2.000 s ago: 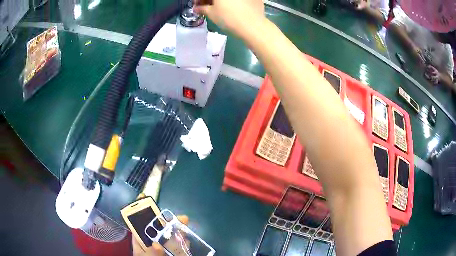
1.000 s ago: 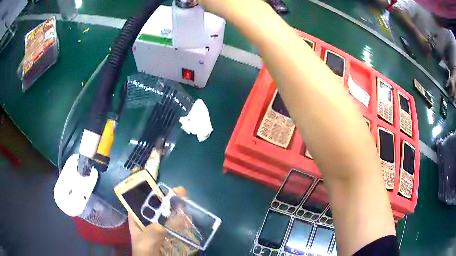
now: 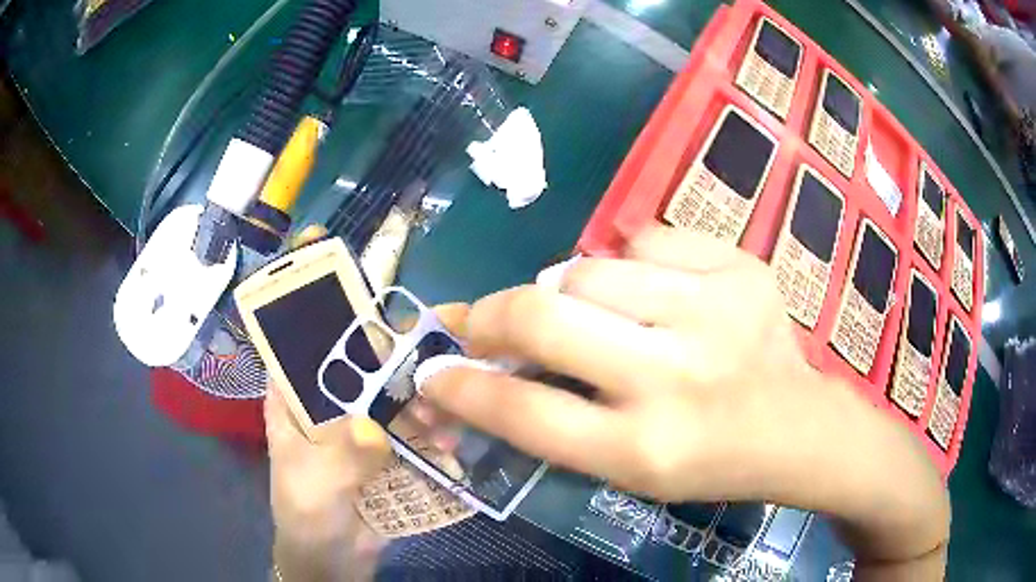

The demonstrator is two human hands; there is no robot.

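Note:
My left hand (image 3: 312,483) holds a gold keypad phone (image 3: 305,330) with a dark screen, tilted, at lower left. It also holds a clear screen lens (image 3: 494,483) with a pale frame and three rings, lying at an angle across the phone's screen and keys. My right hand (image 3: 454,352) reaches over the lens from the right. White coverings show at two fingertips. One fingertip is at a whitish patch near the rings; whether it grips film or lens is hidden. A dark slim shape shows between its fingers.
Red foam tray (image 3: 636,188) with several gold phones at right. Lens sheet (image 3: 738,534) partly under my right forearm. White wipe (image 3: 511,157) and white box with red switch (image 3: 483,28) at top. Black hose (image 3: 298,85), yellow-handled tool (image 3: 293,165) and white round part (image 3: 170,290) at left.
My right hand has come down from the white box at the top to the lens. The phone and lens appear larger and higher. The view has shifted, with the box now near the top edge.

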